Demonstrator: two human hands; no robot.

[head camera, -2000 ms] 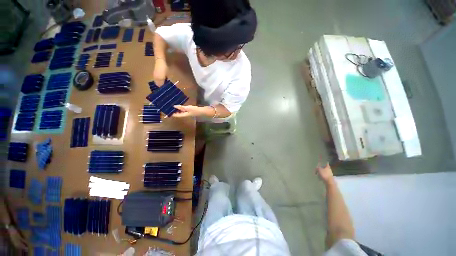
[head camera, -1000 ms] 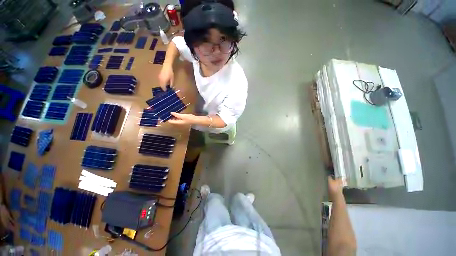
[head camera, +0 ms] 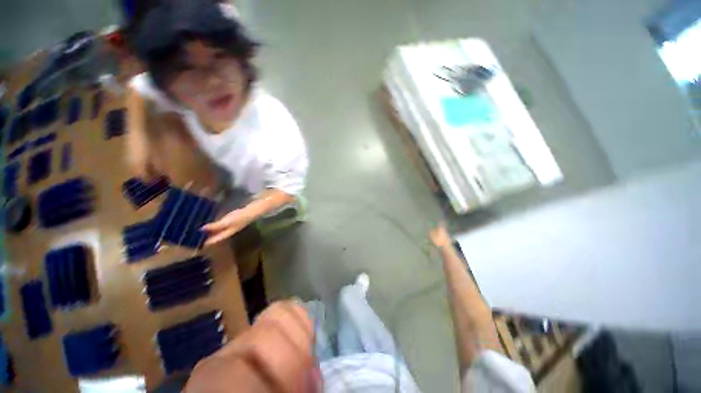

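Observation:
The frame is blurred. My left hand (head camera: pixel 265 349) is large and close to the camera at the bottom, over the table's edge, with fingers seemingly curled; I cannot tell if it holds anything. My right hand (head camera: pixel 440 236) is small, at the end of my outstretched arm, by the corner of a large white flat surface (head camera: pixel 584 246); its fingers are unclear and contact cannot be told. Stacks of dark tabbed solar cells (head camera: pixel 178 282) lie on the brown table (head camera: pixel 115 169) at left. A seated person's hands hold a dark tabbed cell (head camera: pixel 184 219) over the table.
The seated person (head camera: pixel 254 146) in a white top is on a pale green stool (head camera: pixel 288 215) at the table's right side. A pallet stack of white sheets (head camera: pixel 476 146) stands beyond my right hand, with a green patch and dark cable on top. Slatted wood (head camera: pixel 538 345) shows at the lower right.
My left hand has come into view at the bottom. The view has swung right, so the table and pallet stack sit farther left. My right hand is now apart from the pallet stack's near edge.

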